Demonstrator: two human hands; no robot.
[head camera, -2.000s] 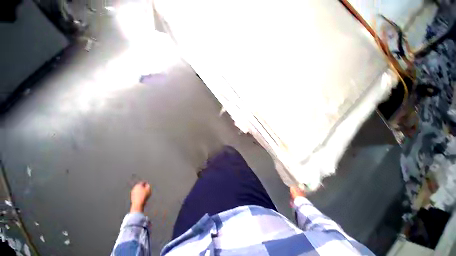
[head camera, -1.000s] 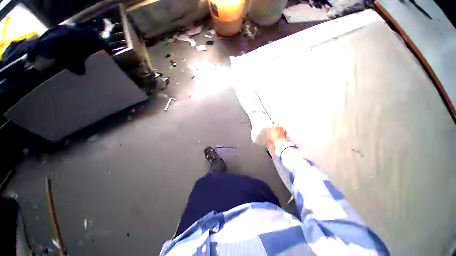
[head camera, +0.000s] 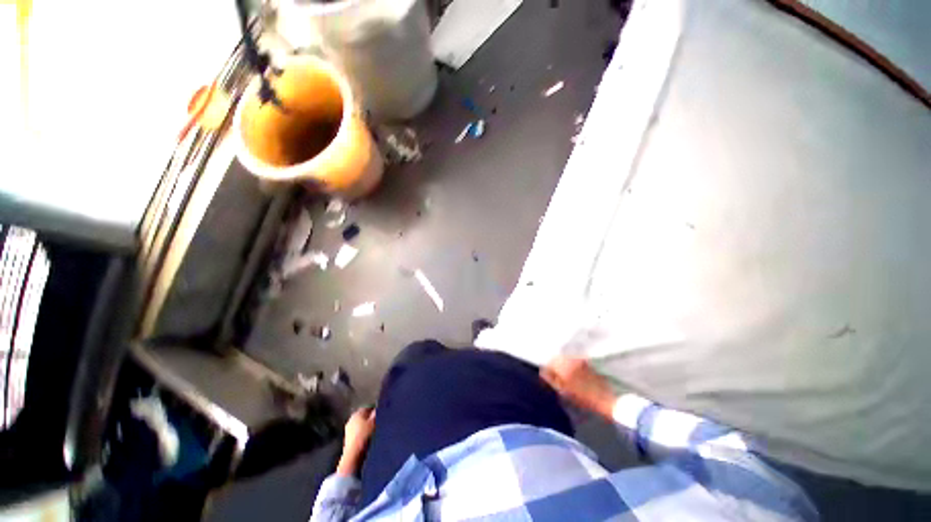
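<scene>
A long white-topped cutting table (head camera: 755, 235) fills the right side. My right hand (head camera: 578, 383) is at its near corner, close to the edge, with the fingers curled; whether it touches or grips the edge covering is unclear. My left hand (head camera: 357, 428) hangs low beside my left thigh, small and partly blurred, with no object visible in it. Nearest ahead on the left stands an orange-yellow tub (head camera: 306, 127), open at the top, with a dark inside.
A white tub (head camera: 383, 61) stands behind the orange one. Light and dark scraps (head camera: 429, 290) lie on the grey aisle floor. A bench or ledge (head camera: 204, 245) runs along the bright window at left. An open box-like bin (head camera: 204, 393) with dark contents is at lower left.
The view has turned and moved forward, so the tubs are nearer and further left. My right hand has moved lower in view along the table edge. My left hand has come back into view.
</scene>
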